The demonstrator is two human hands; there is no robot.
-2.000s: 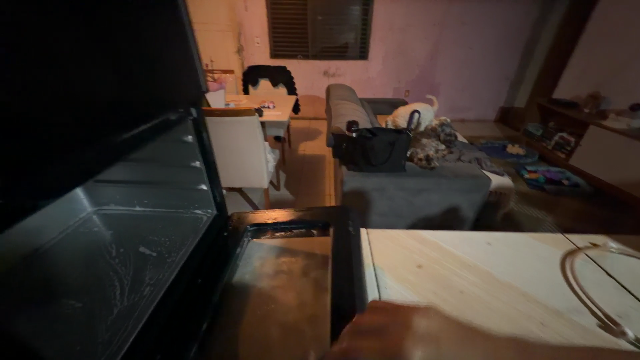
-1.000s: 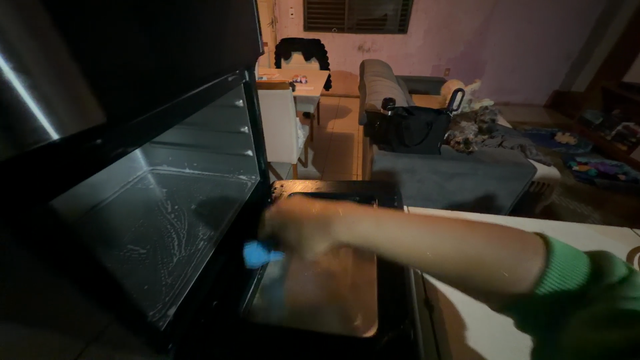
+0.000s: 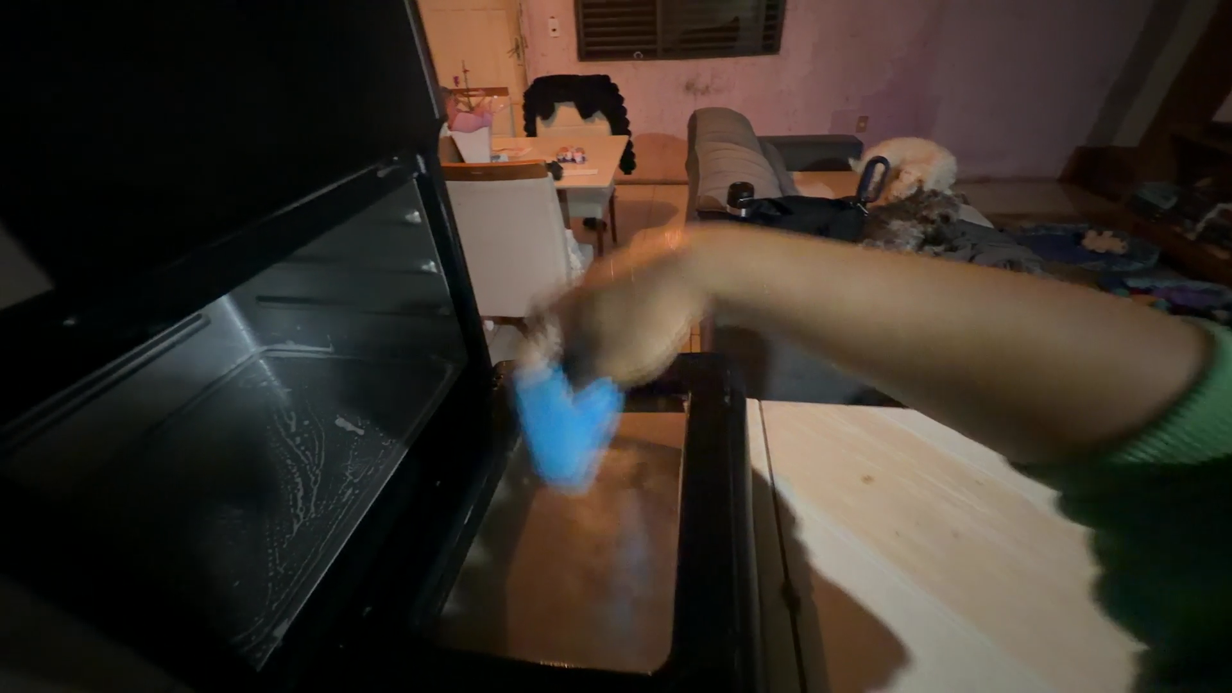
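My right hand (image 3: 621,318), blurred by motion, grips a bright blue cloth (image 3: 568,428) that hangs from its fingers above the oven door's glass panel (image 3: 597,577). The opened door (image 3: 712,539) has a black frame, and its glass looks smeared and reflects the blue. To the left is the oven cavity (image 3: 318,481), with whitish streaks and drops on its dark metal floor. Whether the cloth touches the glass cannot be told. My left hand is out of view.
A pale wooden countertop (image 3: 924,520) adjoins the door on the right. Beyond stand a white chair (image 3: 510,241), a table (image 3: 602,159) with small items, and a grey sofa (image 3: 727,159) with a black bag (image 3: 808,217) on it.
My right hand, low at the bottom edge two seconds ago, came over the door holding the blue cloth and is now raised above the glass. The view has shifted.
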